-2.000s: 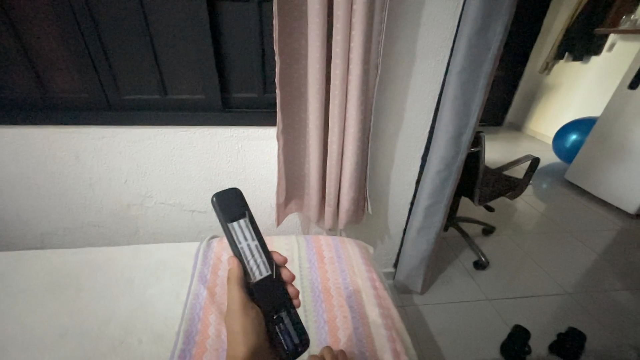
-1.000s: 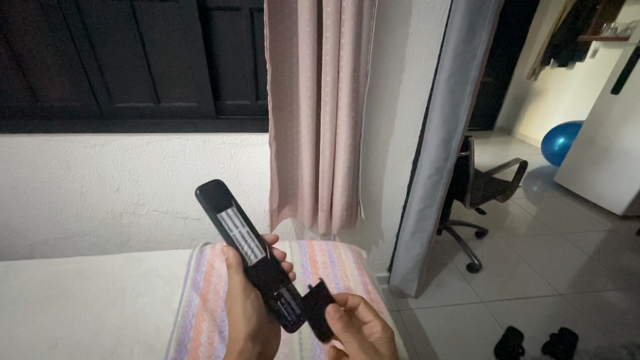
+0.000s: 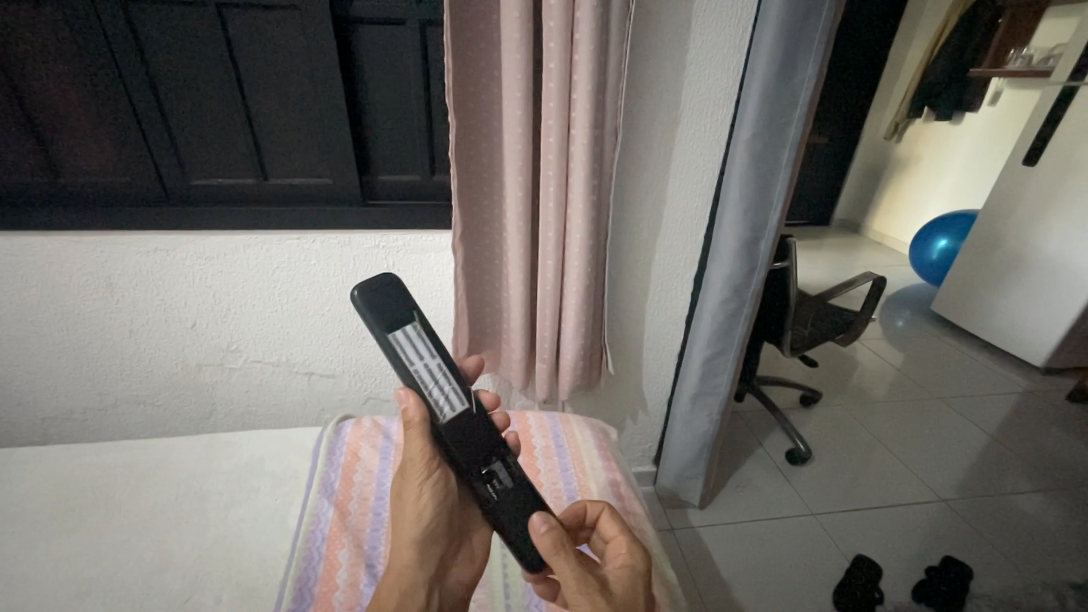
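A black remote control (image 3: 450,425) lies back side up and tilted in my left hand (image 3: 433,501), whose thumb is along one edge and fingers wrap the other. A pale label with writing is on its upper back. At the remote's lower end, the black battery cover (image 3: 517,501) lies over the battery compartment; whether it is fully seated I cannot tell. My right hand (image 3: 595,557) pinches that lower end, thumb on the cover and fingers at the edge and beneath. The batteries are hidden from sight.
Below my hands is a bed with a striped cloth (image 3: 340,510) over a pale sheet (image 3: 144,518). A pink curtain (image 3: 535,195) and a grey curtain (image 3: 735,255) hang ahead. An office chair (image 3: 816,323), a blue ball (image 3: 942,246), a white refrigerator (image 3: 1011,229) and black footwear (image 3: 858,582) are at right.
My right hand came up with the battery cover, which was apart from the remote a second ago. The cover is now on the remote's lower back, and the batteries seen earlier are covered.
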